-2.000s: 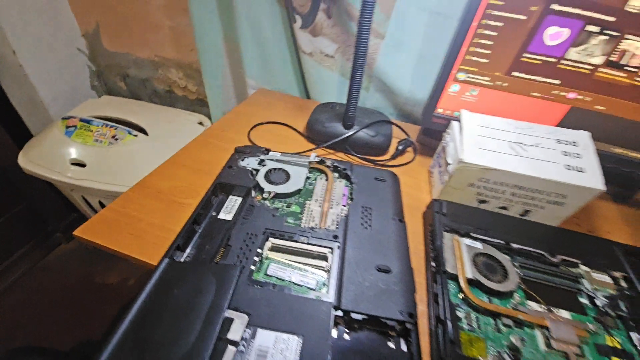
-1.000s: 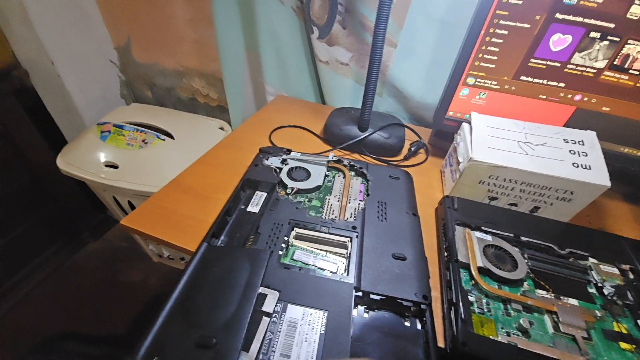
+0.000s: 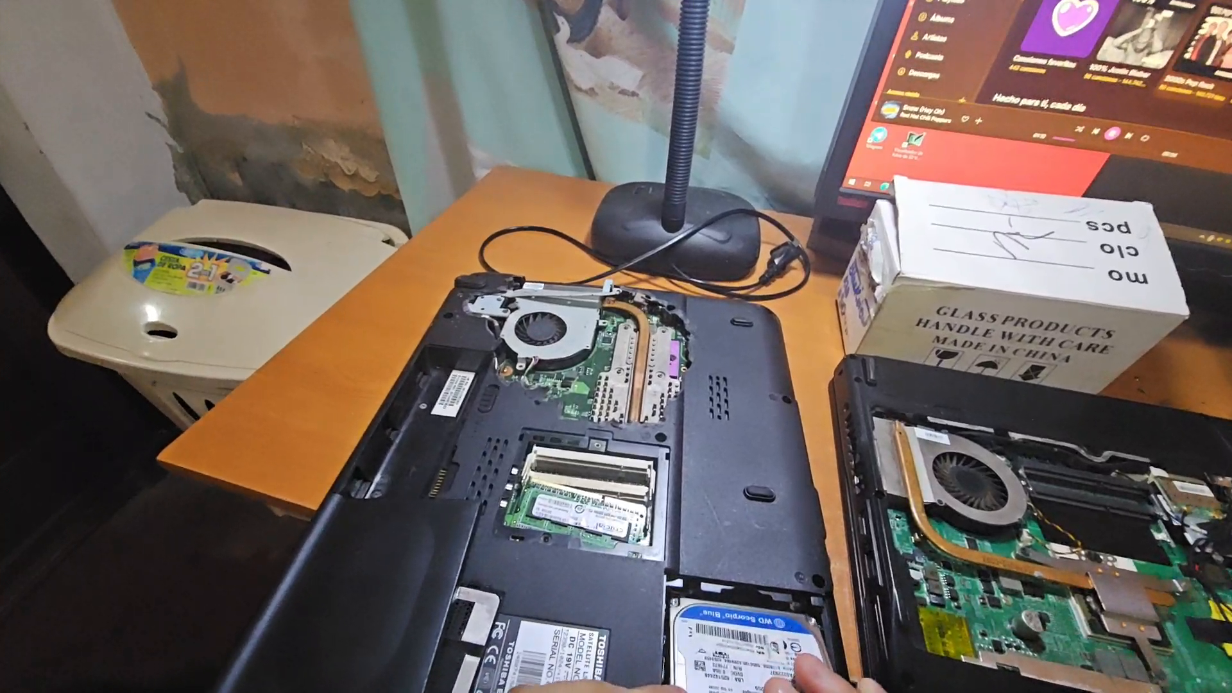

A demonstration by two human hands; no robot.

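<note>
A black Toshiba laptop (image 3: pixel 577 577) lies bottom up with its covers off. Its cooling fan (image 3: pixel 541 329), copper heat pipe (image 3: pixel 642 356) and memory module (image 3: pixel 577 510) are exposed. A WD hard drive (image 3: pixel 736 640) lies at the drive bay near the bottom edge. My right hand (image 3: pixel 818 676) touches the drive's lower right part with its fingertips. Only the finger edges of my left hand (image 3: pixel 587 687) show, at the bottom of the view by the drive's lower left; what they hold is hidden.
A second opened laptop (image 3: pixel 1020 577) stands close at the right, with a white cardboard box (image 3: pixel 1020 289) behind it. A black lamp base (image 3: pixel 674 231) and a looped cable (image 3: pixel 789 260) are behind the first laptop. A monitor (image 3: pixel 1059 87) is at back right, a cream hamper (image 3: pixel 221 289) at left.
The hard drive and my fingers have come into view at the bottom; a second ago the drive bay showed no drive with a white label.
</note>
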